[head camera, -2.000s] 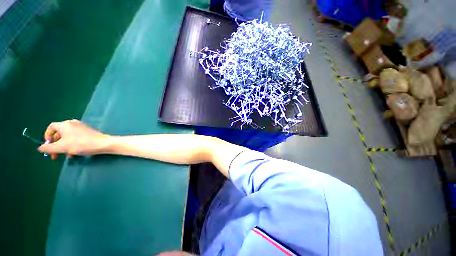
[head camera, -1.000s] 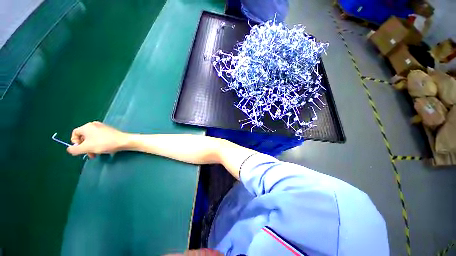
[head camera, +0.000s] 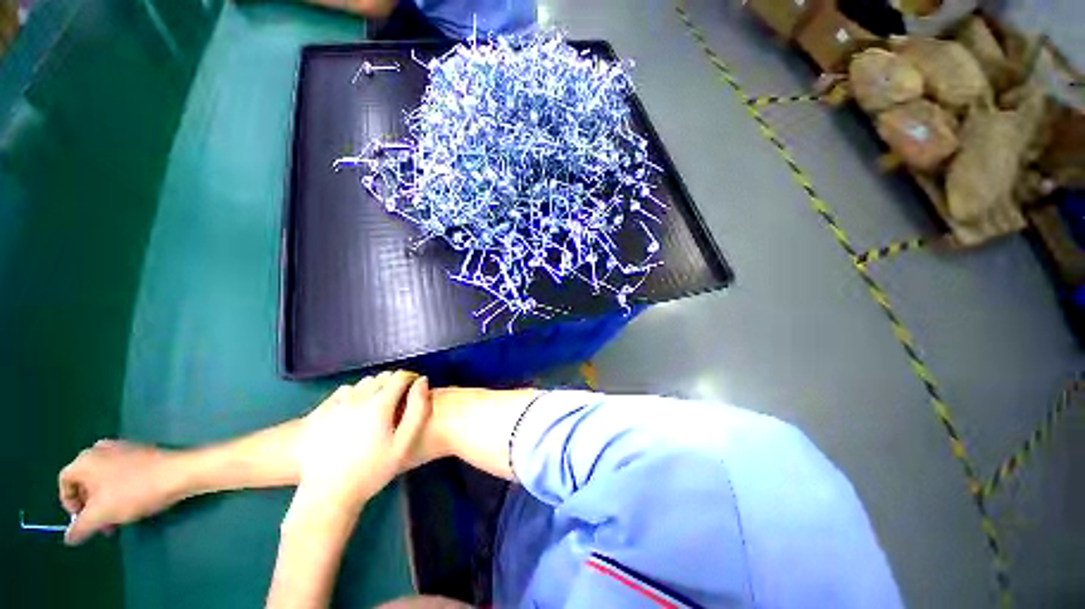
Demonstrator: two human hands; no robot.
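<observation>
My right hand (head camera: 113,490) is at the far left over the green belt. Its fingertips pinch one thin silvery wire piece, likely a torsion spring (head camera: 45,526), whose bent leg points left. My left hand (head camera: 363,434) lies across my right forearm, with its fingers over the arm and nothing seen in it. A large tangled spring pile (head camera: 524,155) sits on a black plastic tray (head camera: 345,286). A stray spring (head camera: 378,69) lies near the tray's far left corner.
A green ledge (head camera: 208,250) runs between the dark green belt (head camera: 60,286) and the tray. Blue plastic (head camera: 524,351) shows under the tray. Part of another person's arm (head camera: 345,5) is at the top. Brown sacks (head camera: 988,155) and floor tape are at the right.
My left hand has come in from the bottom edge onto my right forearm. My right hand still holds the spring and appears lower left. The view has shifted, with the tray further left.
</observation>
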